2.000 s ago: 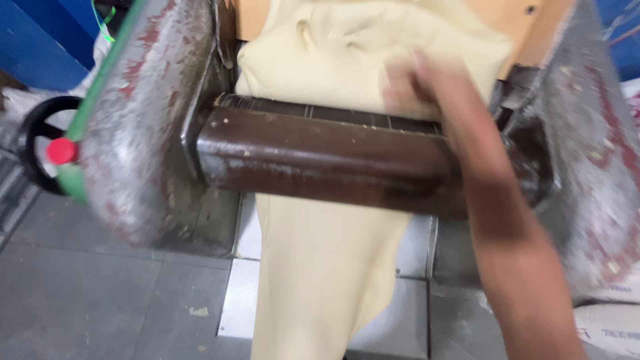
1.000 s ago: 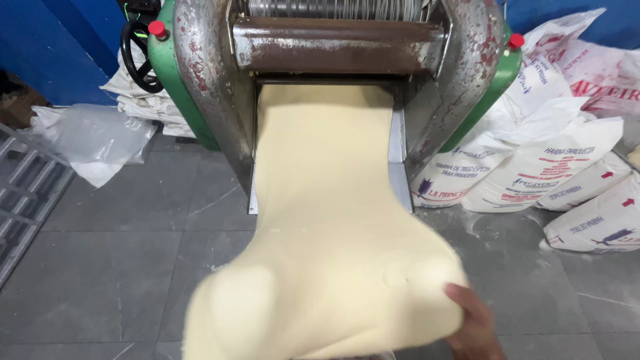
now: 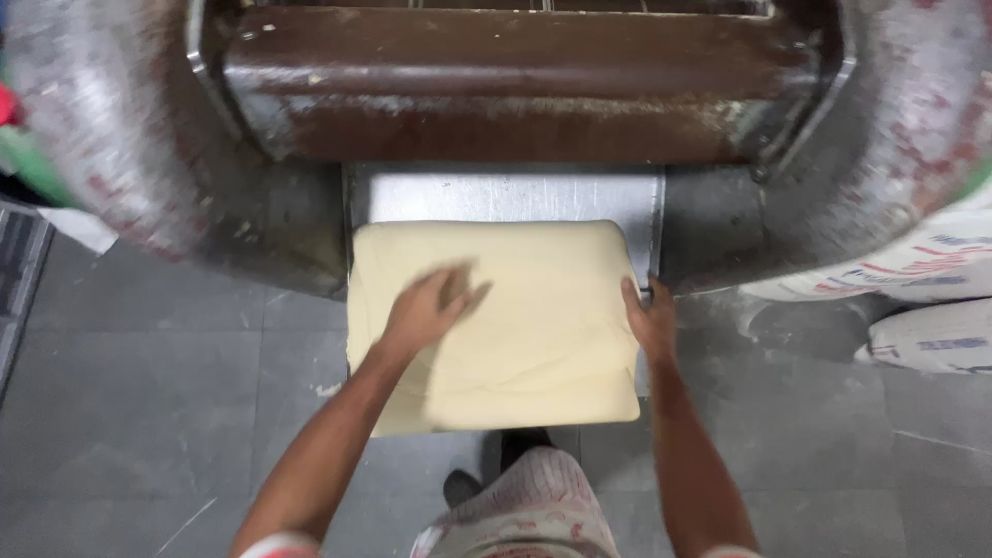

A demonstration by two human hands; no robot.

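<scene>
A folded slab of pale dough (image 3: 535, 325) lies on the metal tray (image 3: 504, 194) of a dough sheeter, below its brown roller guard (image 3: 511, 85). Over the left part of the dough is my left hand (image 3: 434, 306), blurred, with its fingers apart and nothing in it; whether it touches the surface is unclear. My right hand (image 3: 652, 318) is at the dough's right edge, thumb on the dough side and fingers along the tray's edge. It does not clearly grip the dough.
Worn metal side housings (image 3: 132, 124) of the sheeter stand on both sides. White printed sacks (image 3: 938, 337) lie on the floor at the right. A grey rack (image 3: 19, 271) is at the left edge. My shoes (image 3: 463, 488) are on the grey tiles (image 3: 147, 387) below.
One second ago the dough hung as a long sheet from the machine, with my right hand at its lower right corner. It is now folded on the tray, and both hands are in view.
</scene>
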